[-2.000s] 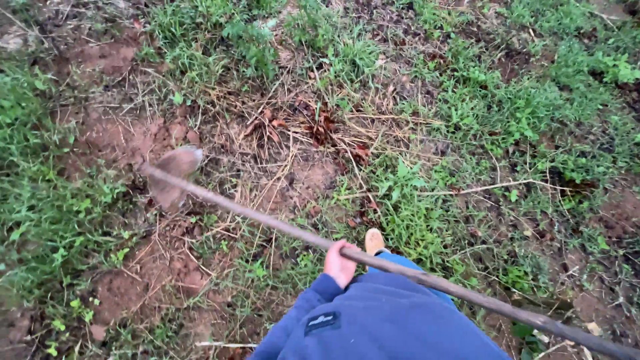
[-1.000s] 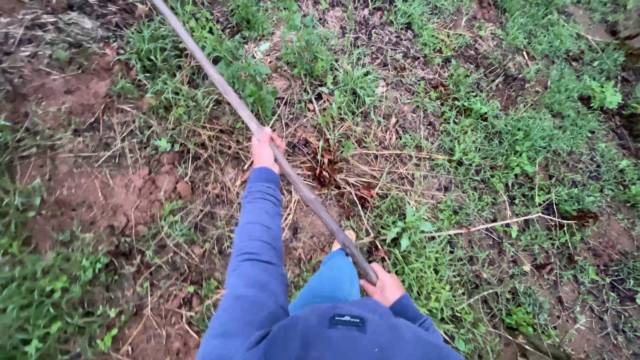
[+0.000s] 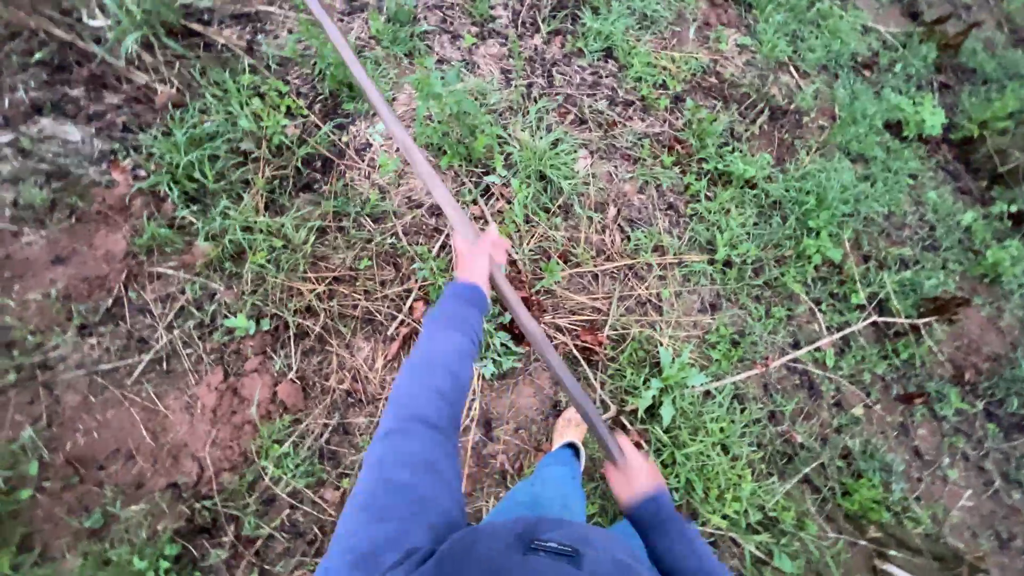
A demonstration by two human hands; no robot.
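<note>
A long wooden handle (image 3: 544, 344) slants across the view from the top, left of centre, down to my body. My left hand (image 3: 478, 254) is closed around its middle, arm stretched forward. Near its lower end, my right hand (image 3: 632, 472) grips it close to my right hip. The far end of the handle runs out of the frame, so its head is hidden. Green weeds, dry straw (image 3: 632, 308) and brown leaves lie on the ground beneath the handle.
Loose reddish soil (image 3: 232, 408) lies at the left. A thin dry branch (image 3: 800, 350) stretches over the grass at the right. My shoe (image 3: 569, 428) stands on the ground below the handle. Leafy weeds (image 3: 456, 116) grow ahead.
Two seconds ago the handle lay lower across my body, with a metal blade showing at its left end. It has swung up towards the top, the blade has left the view, and both hands show.
</note>
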